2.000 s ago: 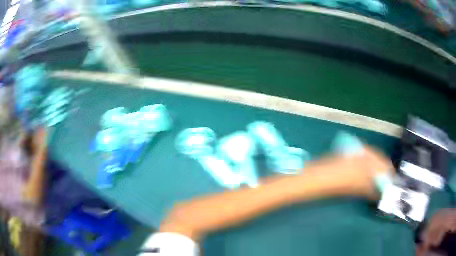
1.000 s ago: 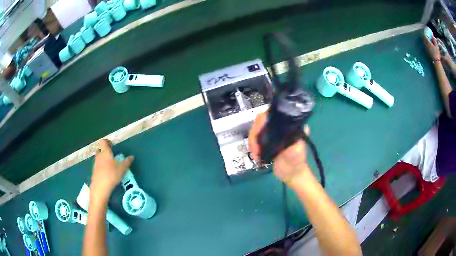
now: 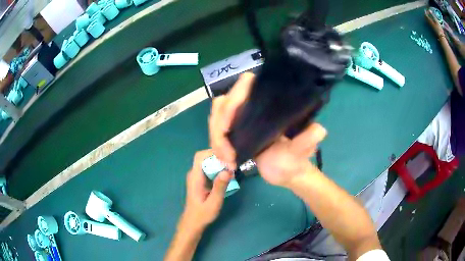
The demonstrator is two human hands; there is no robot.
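Note:
My right hand (image 3: 285, 160) grips the thick black electric screwdriver (image 3: 285, 97), which tilts down to the left and is blurred at its top. My left hand (image 3: 204, 191) holds a light-aqua handheld fan (image 3: 213, 167) under the screwdriver's lower end. Fingers hide most of this fan, and the screwdriver's tip is hidden. The grey-white screw feeder (image 3: 229, 71) stands behind my hands. Only its rear edge with handwriting and a little of its tray show; the screwdriver and my right hand cover the rest.
Fans lie at the bench's left (image 3: 107, 229) and right (image 3: 390, 73); blue-stemmed pieces (image 3: 54, 251) lie far left. One fan (image 3: 148, 61) is on the green conveyor beyond the pale strip (image 3: 148, 125). A person's arm (image 3: 448, 53) is at right, above a red stool (image 3: 415, 196).
My left hand has moved right from the pale strip and now holds a fan. The screwdriver has come over it from the feeder's front. The conveyor fan appears farther right.

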